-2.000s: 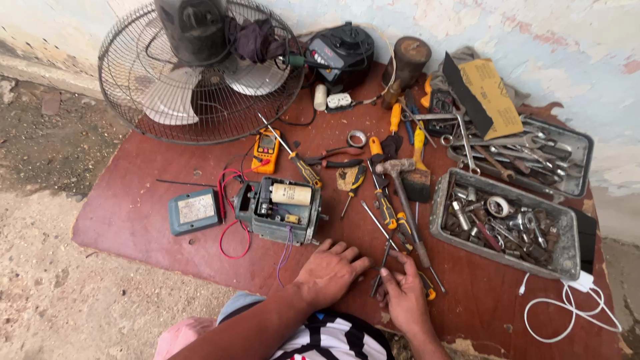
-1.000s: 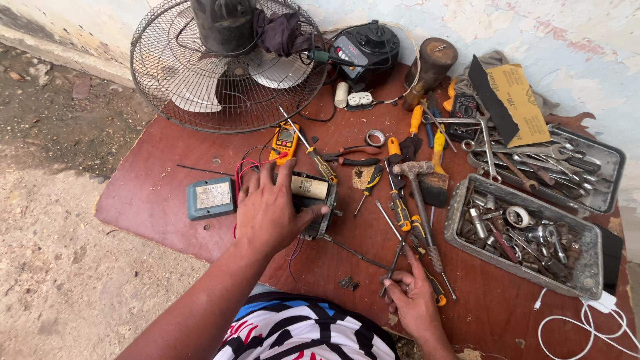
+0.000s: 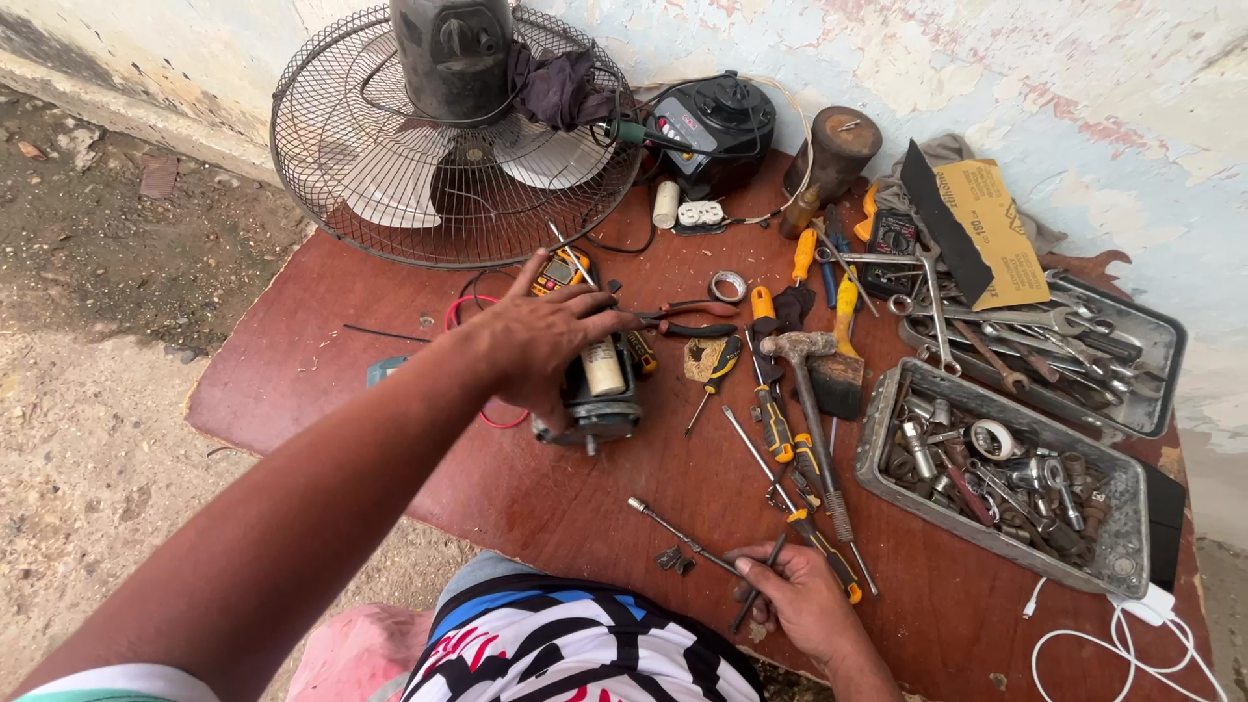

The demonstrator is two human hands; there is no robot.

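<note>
My left hand [image 3: 551,346] lies over the electric motor [image 3: 600,414], fingers spread across its far side and the thumb at its near left. The motor carries a pale cylindrical capacitor [image 3: 603,367]. Between the fingers of my right hand [image 3: 804,595], near the table's front edge, is a socket T-handle wrench [image 3: 687,534], its socket end pointing up and left. Small dark scraps [image 3: 674,560] lie beside its shaft. Beyond my left hand sits an orange multimeter [image 3: 561,271] with a screwdriver leaning by it. The blue-grey box [image 3: 385,370] is mostly hidden by my left forearm.
A fan in a wire cage [image 3: 458,244] stands at the back left. Right of the motor lie pliers [image 3: 697,329], a hammer [image 3: 814,419] and several screwdrivers. A metal tray of sockets [image 3: 877,458], a tray of wrenches [image 3: 1165,380] and a white cable [image 3: 1121,634] are at the right.
My left hand has moved from the bare tabletop onto the motor. The motor has turned, its shaft end now toward me. My right hand keeps the wrench near the front edge.
</note>
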